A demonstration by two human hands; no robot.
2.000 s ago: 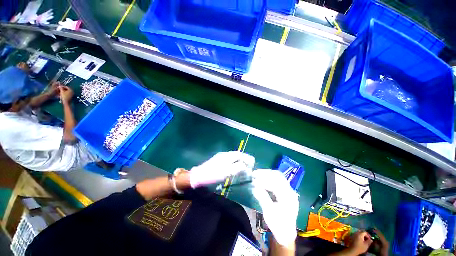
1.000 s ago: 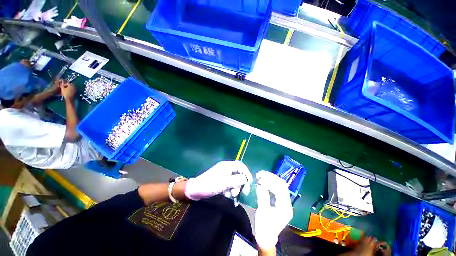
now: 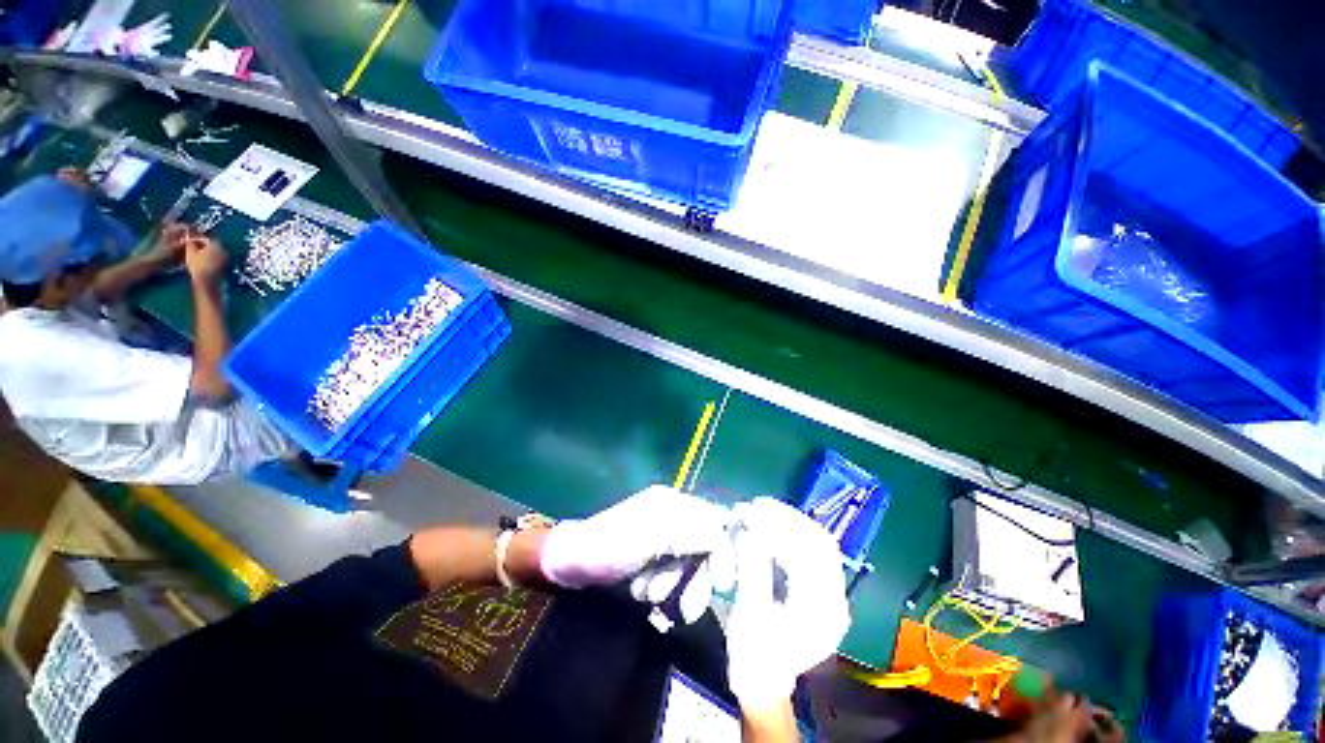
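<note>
My left hand (image 3: 639, 544), in a white glove with a pinkish cuff, is closed at lower centre. Small pale and dark stick parts (image 3: 663, 620) show at its curled fingers. My right hand (image 3: 789, 595), also white-gloved, is against the left hand's fingertips, its fingers bent. Something small and greyish seems to lie between the fingertips, but blur and the gloves hide it, so the right hand's grip is unclear. A small blue tray (image 3: 846, 508) with a few sticks lies on the green bench just beyond my right hand.
A white box (image 3: 1017, 559) and an orange plate (image 3: 952, 665) with yellow hose lie right. A blue tote (image 3: 436, 370) of sticks stands left, beside a seated worker (image 3: 116, 378). Another person's hands (image 3: 1068, 719) show lower right. Large totes (image 3: 625, 153) stand on the upper shelf.
My hands have drawn together until they touch. The dark stick seen between them two seconds ago no longer shows there. Pale parts now show under my left fingers.
</note>
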